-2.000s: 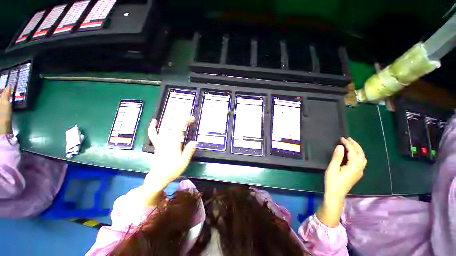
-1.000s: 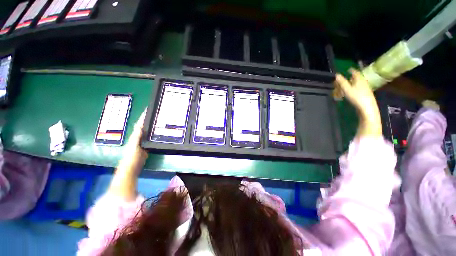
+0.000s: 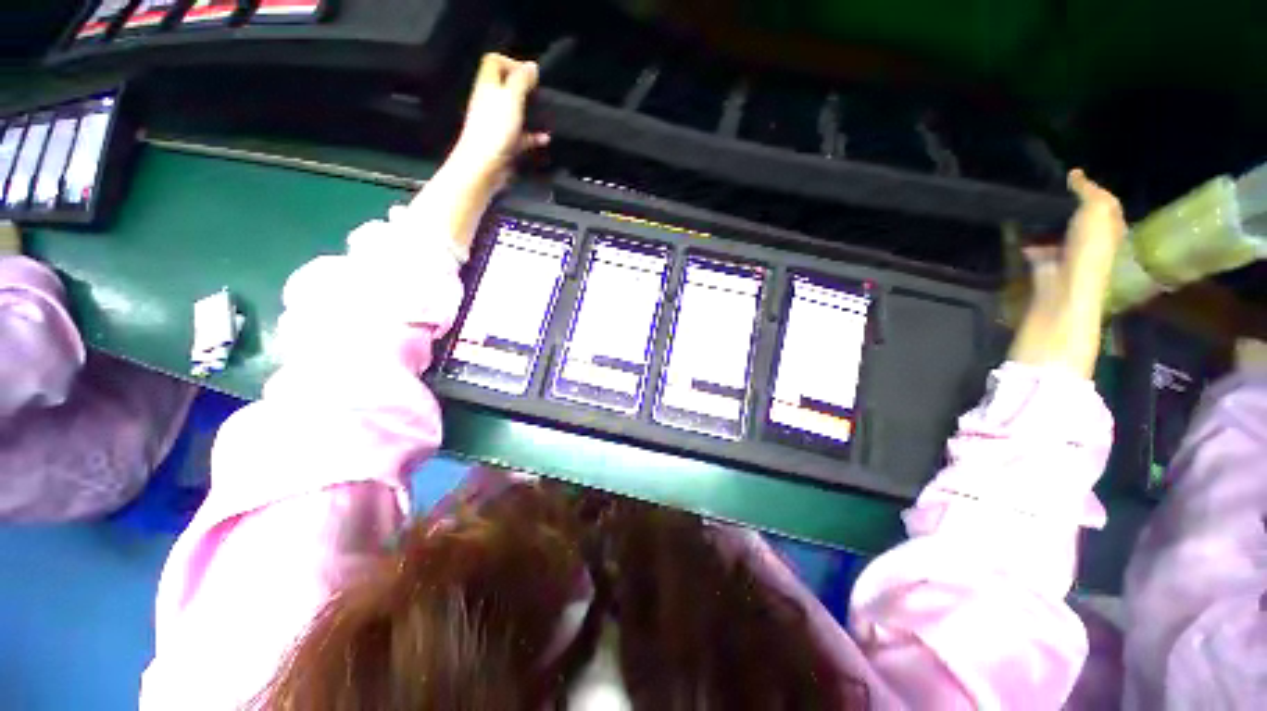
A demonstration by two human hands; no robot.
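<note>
An empty tray (image 3: 778, 160) with dark slots and thin pale dividers is behind the working tray, tilted down to the right. My left hand (image 3: 498, 118) grips its left end. My right hand (image 3: 1077, 264) is at its right end, fingers around the corner. The working phone tray (image 3: 931, 382) lies on the green mat with several lit phones, one being this phone (image 3: 820, 358) with a red-orange band. Its rightmost slot holds no phone. The fingertips of both hands are partly hidden or blurred.
A tray stack (image 3: 278, 104) with lit phones is at far left, and a neighbouring tray (image 3: 104, 174) below it. A crumpled white scrap (image 3: 214, 331) lies on the green mat (image 3: 153, 264). A wrapped post (image 3: 1195, 243) slants at right. Workers' pink sleeves show at both sides.
My left hand has moved from the working tray's left side up to the empty tray. The empty tray has shifted and tilted. My left sleeve now covers the area where the loose phone lay.
</note>
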